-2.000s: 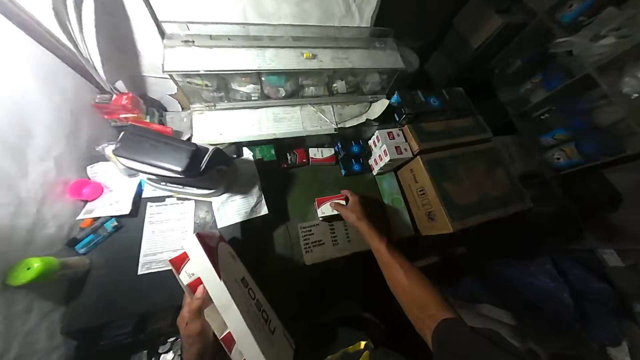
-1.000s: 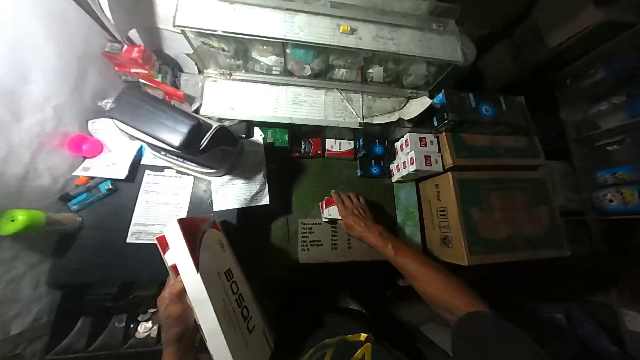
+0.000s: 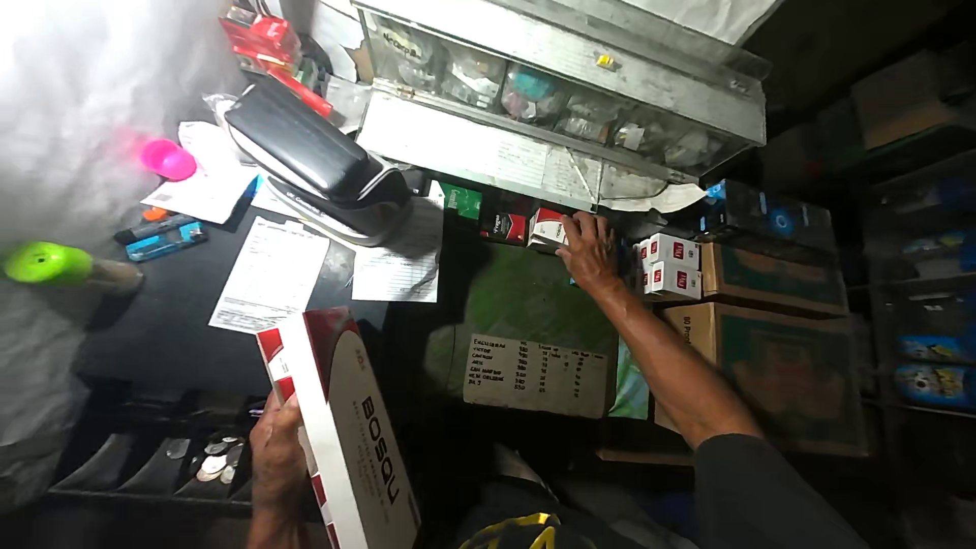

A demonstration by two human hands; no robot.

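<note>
My left hand (image 3: 278, 442) grips a long white and red carton (image 3: 366, 450) by its left side, tilted at the lower middle. My right hand (image 3: 591, 252) is stretched forward, its fingers on a small red and white box (image 3: 547, 227) in the row below the glass cabinet. Left of that box stand a dark red box (image 3: 502, 227) and a green box (image 3: 460, 200). Stacked small white boxes (image 3: 675, 263) are right of the hand. My right fingertips partly cover the box, so whether they grip it or just touch it I cannot tell.
A black device (image 3: 305, 145) and paper sheets (image 3: 271, 274) lie at left, near a green-topped container (image 3: 49, 263). A coin tray (image 3: 152, 465) sits lower left. Behind is a glass cabinet (image 3: 564, 91); cardboard boxes (image 3: 770, 374) stand at right. A handwritten card (image 3: 537, 377) lies centrally.
My right hand has moved forward from beside the handwritten card, where it was on a small red and white box, to the row under the cabinet. My left hand still holds the carton.
</note>
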